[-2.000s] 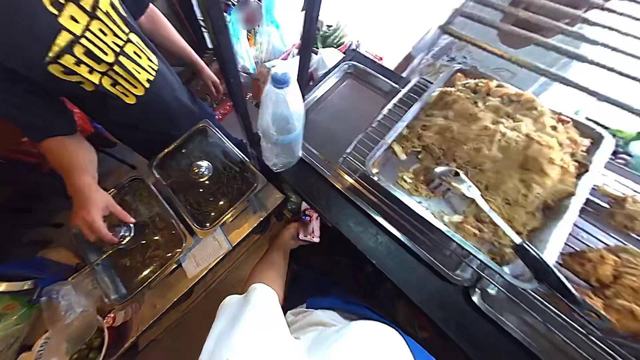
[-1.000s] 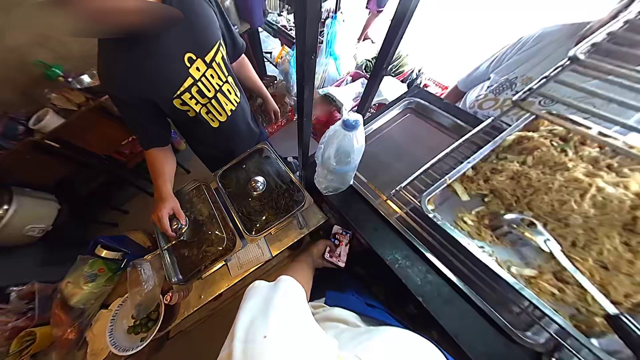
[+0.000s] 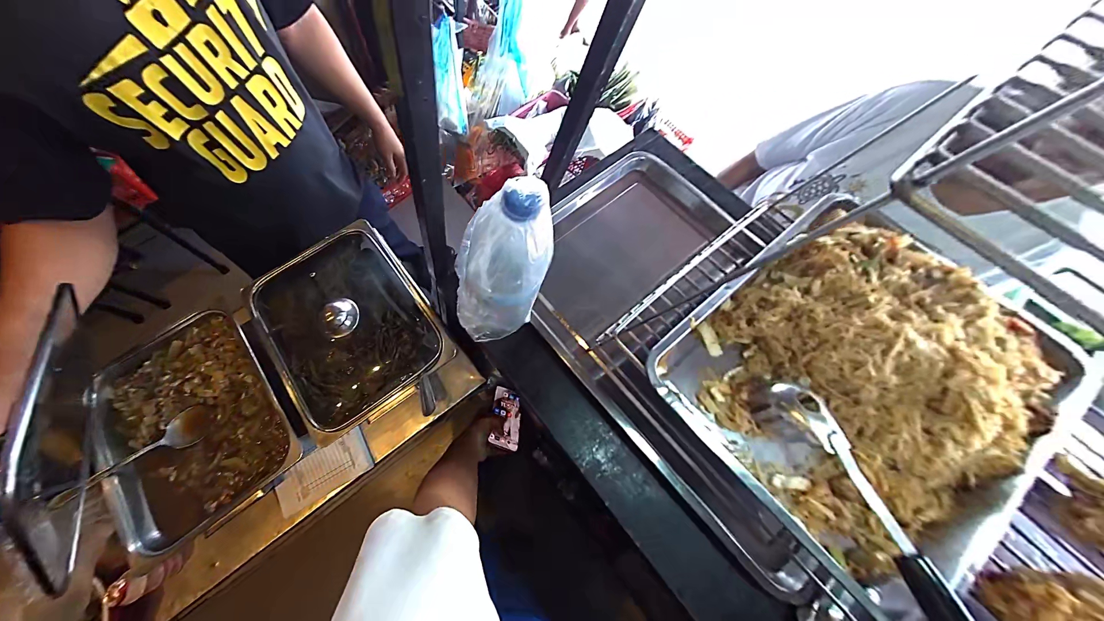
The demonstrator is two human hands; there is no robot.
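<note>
My left hand [image 3: 485,435] is closed around a phone [image 3: 505,418] with a lit screen, low in the gap between two food stands. My right hand is out of view. Left of my arm, a steel pan of stewed food [image 3: 203,414] holds a serving spoon [image 3: 185,427]. A tilted glass lid [image 3: 52,440] is over that pan's left edge. Beside it sits a pan with its glass lid on [image 3: 341,319]. To the right, tongs [image 3: 841,444] rest on a large tray of cooked noodles [image 3: 906,345]. A plastic-wrapped bottle with a blue cap [image 3: 504,259] stands between the stands.
A person in a black printed shirt [image 3: 198,95] stands beyond the lidded pans. Another person's pale clothing [image 3: 854,129] shows behind the noodles. Black metal posts [image 3: 423,147] rise near the bottle. An empty steel tray [image 3: 634,233] and a wire rack [image 3: 1018,147] are at the right.
The person in black, whose hand was on the left pan's lid knob, has lifted that lid, and the food and spoon now show. My left hand still holds the phone.
</note>
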